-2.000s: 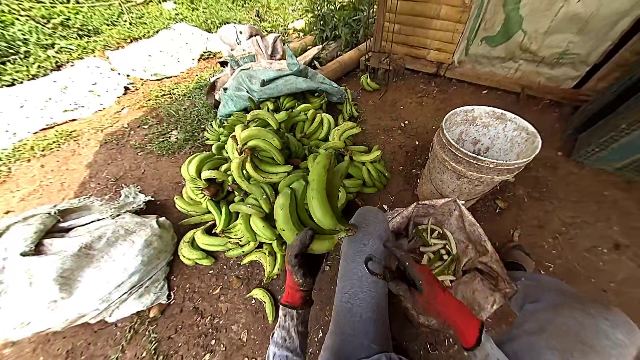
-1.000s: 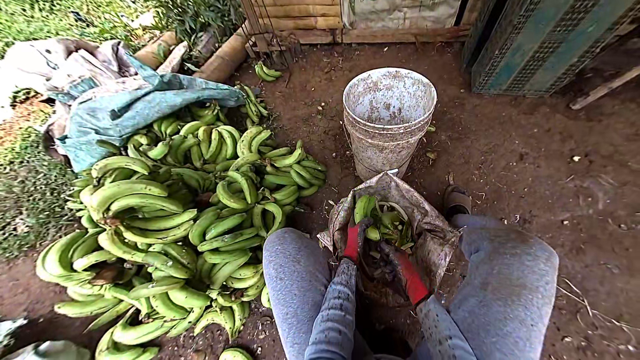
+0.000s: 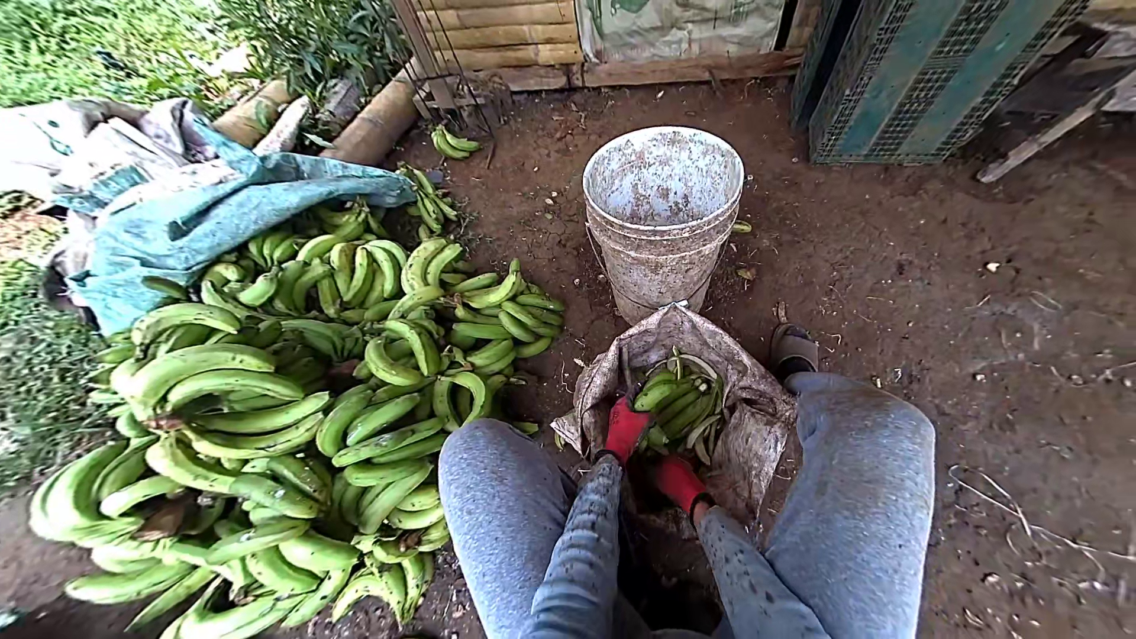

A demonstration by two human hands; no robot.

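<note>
A bunch of green bananas or plantains [image 3: 679,404] is over the mouth of a dirty woven sack [image 3: 754,435] between my knees. My left hand [image 3: 627,426], in a red and dark glove, grips the bunch at its left side. Below the bunch my right hand [image 3: 679,482], gloved alike, reaches in at the sack's near side; its fingers are hidden, so its hold cannot be made out. Pale strips, perhaps peel, show around the fruit. A big heap of green bunches [image 3: 257,417] lies on the soil to the left.
A stained white bucket [image 3: 661,213] stands just beyond the sack. Blue-green sheeting [image 3: 222,213] covers the heap's far end, near bamboo poles [image 3: 377,120]. A small bunch [image 3: 454,143] lies apart. Green slatted crates [image 3: 932,80] stand at the back right. My shoed foot [image 3: 792,349] is beside the sack.
Two seconds ago my left hand held a large bunch over the heap's near edge; it is now at the sack. My right hand has moved lower into the sack. The view has swung right.
</note>
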